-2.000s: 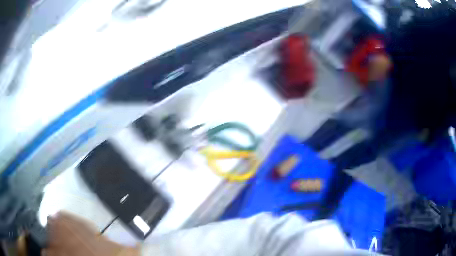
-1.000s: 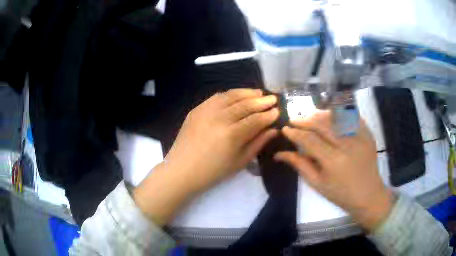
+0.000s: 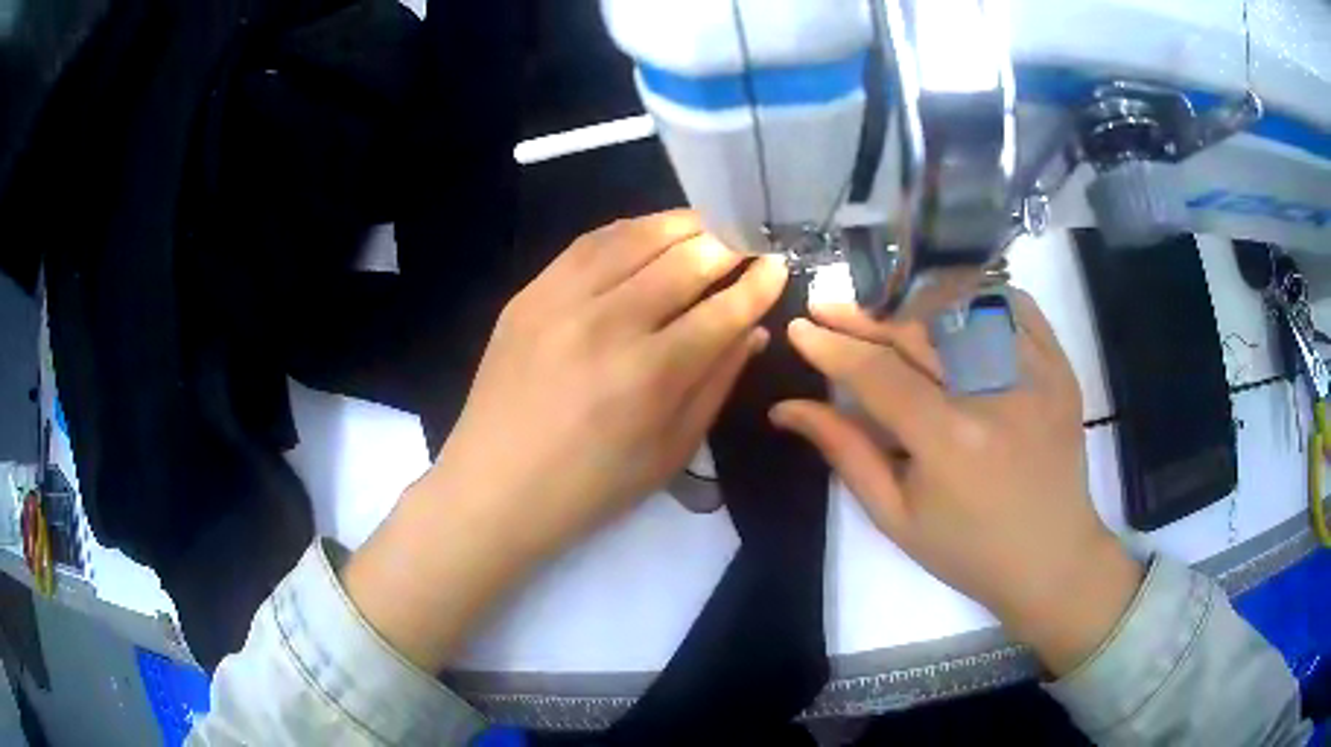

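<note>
A black fabric strip (image 3: 774,453) runs from the needle area of the white lockstitch machine (image 3: 759,132) down over the table's front edge. My left hand (image 3: 591,365) lies on the fabric with its fingertips close to the presser foot (image 3: 803,251), pressing it flat. My right hand (image 3: 956,445) is at the strip's right edge, thumb and index finger apart, fingertips touching or just beside the fabric. A grey-blue attachment (image 3: 978,346) hangs in front of my right hand and hides part of it. Fabric under my left palm is hidden.
Black cut pieces (image 3: 175,292) are heaped at left, with a white bar (image 3: 584,140) on the dark cloth. A smartphone (image 3: 1156,387) and scissors (image 3: 1296,314) lie at right. A ruler (image 3: 934,671) follows the front edge. Other scissors (image 3: 37,540) are far left; a blue crate (image 3: 1277,613) is below right.
The view has swung from the phone side to the needle area, then steadied. Both hands now are at the strip by the needle, nearly unchanged over the last second.
</note>
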